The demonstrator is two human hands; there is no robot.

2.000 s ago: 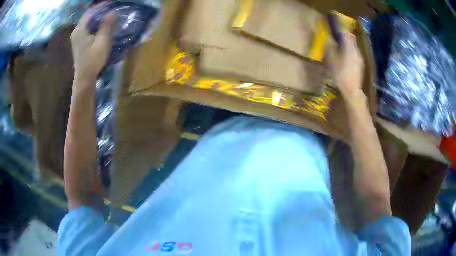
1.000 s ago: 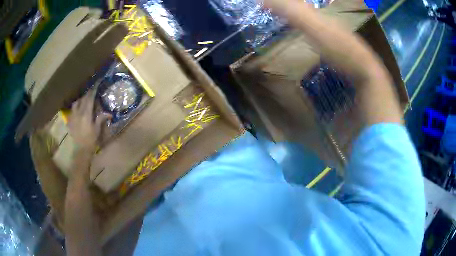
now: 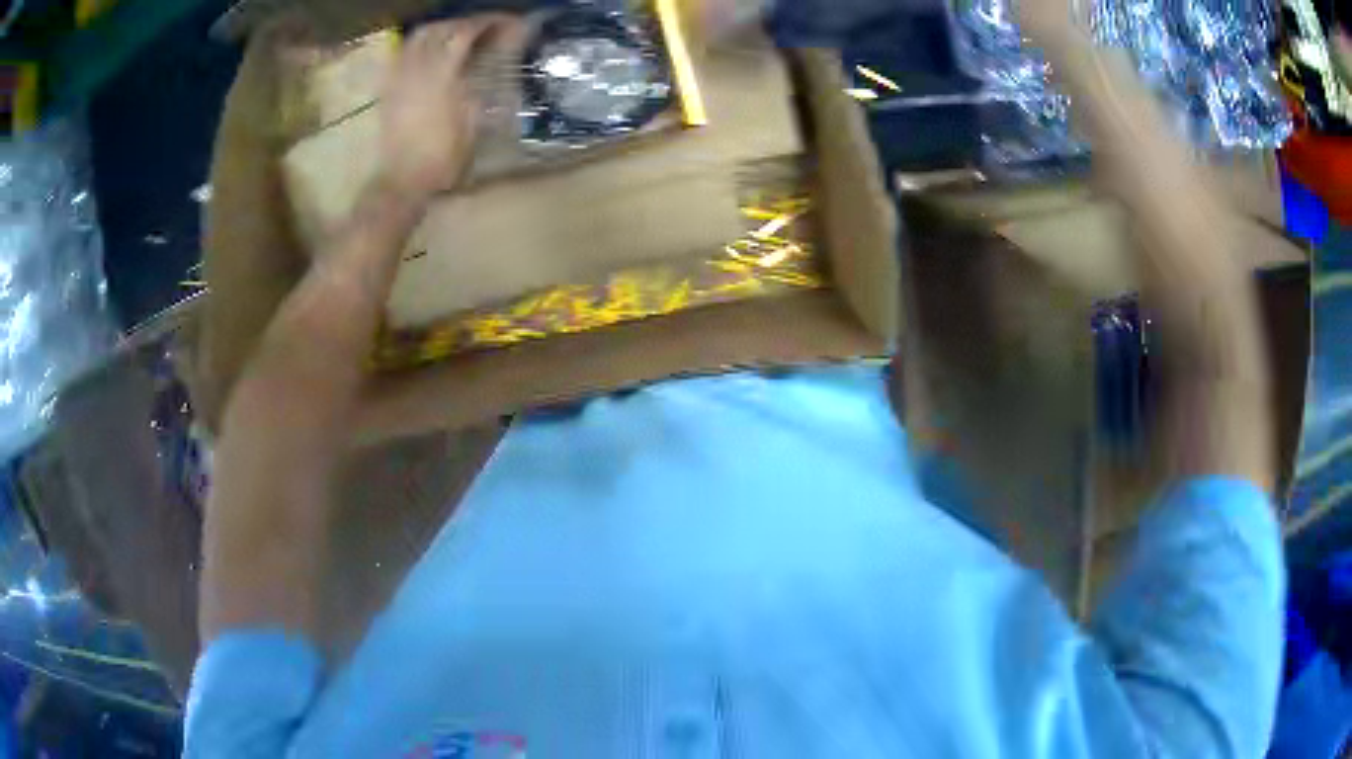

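The open carton [image 3: 623, 363] stands before me with brown box blanks [image 3: 593, 237] in it and yellow scraps [image 3: 593, 301] along its near inside edge. A folded box with a yellow wall [image 3: 678, 60] lies on the blanks, partly cut off by the top edge. A dark round part in a clear bag [image 3: 593, 77] lies in it. My left hand [image 3: 438, 92] is blurred at the left side of this box, beside the bag; its grip is unclear. My right forearm reaches up over the right side, and my right hand is cut off by the top edge.
Glossy clear bagged parts [image 3: 1186, 67] lie on the table at upper right. A right side carton [image 3: 993, 356] holds thin dark bagged items [image 3: 1119, 371]. A clear plastic bundle [image 3: 45, 282] is at far left. Orange [image 3: 1320, 178] and blue [image 3: 1305, 215] objects are at the right.
The view has swung, so the carton is now nearly level before me. Since the earliest frame, the dark bagged part has come into the yellow-walled box. My right hand has left the carton.
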